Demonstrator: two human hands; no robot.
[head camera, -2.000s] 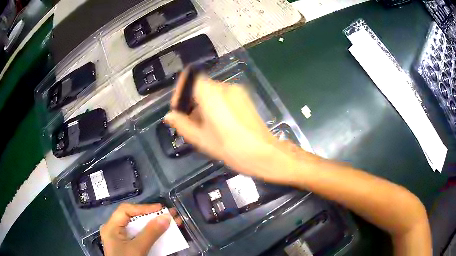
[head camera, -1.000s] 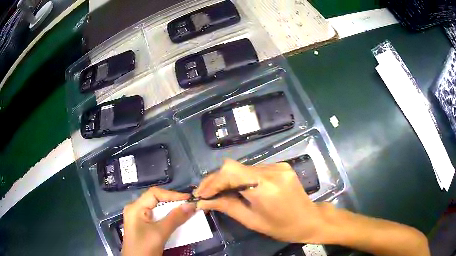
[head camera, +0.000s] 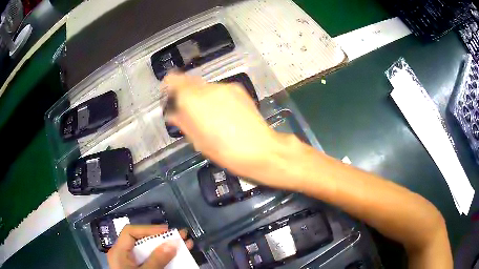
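Note:
My left hand (head camera: 137, 248), cut off by the lower edge, holds a small white sticker sheet (head camera: 170, 251) with a row of dark dots along its top. My right hand (head camera: 210, 115), blurred, is over a black phone (head camera: 241, 84) in the clear tray (head camera: 59, 147). A dark blurred shape, seemingly the tweezers (head camera: 170, 102), shows at its fingertips. Other black phones lie back up in the pockets, such as one at the top (head camera: 212, 44) and one at the lower right (head camera: 304, 239). My right hand and forearm hide parts of the phones beneath.
A pale worn board (head camera: 294, 39) lies under the tray's far part. White paper strips (head camera: 433, 136) lie on the dark green bench (head camera: 362, 126) at right. A dark stacked pile (head camera: 430, 18) stands at the top right. A clear parts tray (head camera: 468, 100) is at the right edge.
My right hand has left the sticker sheet and moved up and left over the far phones. My left hand still holds the sheet, now lower left. The whole view has shifted.

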